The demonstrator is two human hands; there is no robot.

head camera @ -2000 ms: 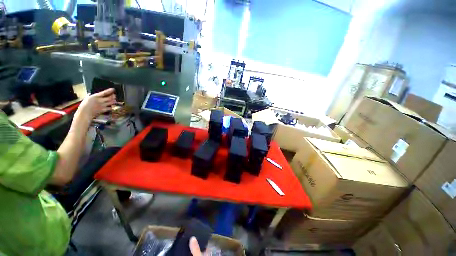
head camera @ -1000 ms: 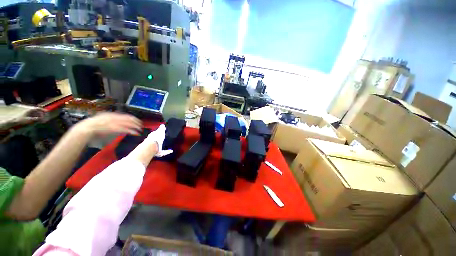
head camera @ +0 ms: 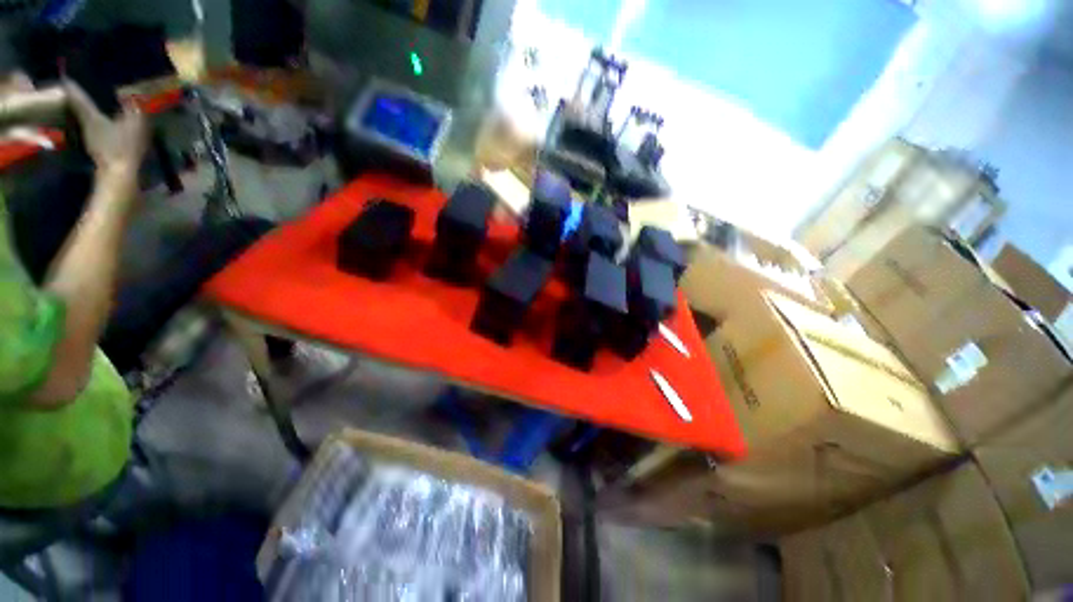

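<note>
An open carton (head camera: 539,517) stands at the bottom centre, packed with rows of clear, shiny plastic sleeves (head camera: 412,535). The red-topped table (head camera: 400,329) is in front of it. Several stacks of black cases stand on the table: one at the left (head camera: 377,239), one beside it (head camera: 460,233), and a group at the centre and right (head camera: 591,308). Neither of my hands is in the picture. The view is blurred.
A person's arm (head camera: 88,259) and green shirt are at the left. Two white-bladed tools (head camera: 671,395) lie near the table's right edge. Large brown cartons (head camera: 824,376) are stacked at the right. A small blue screen (head camera: 402,122) is behind the table.
The view has tilted down, showing more of the open carton. My white-gloved hand and pink sleeve have left the picture. The coworker's arm has drawn back left.
</note>
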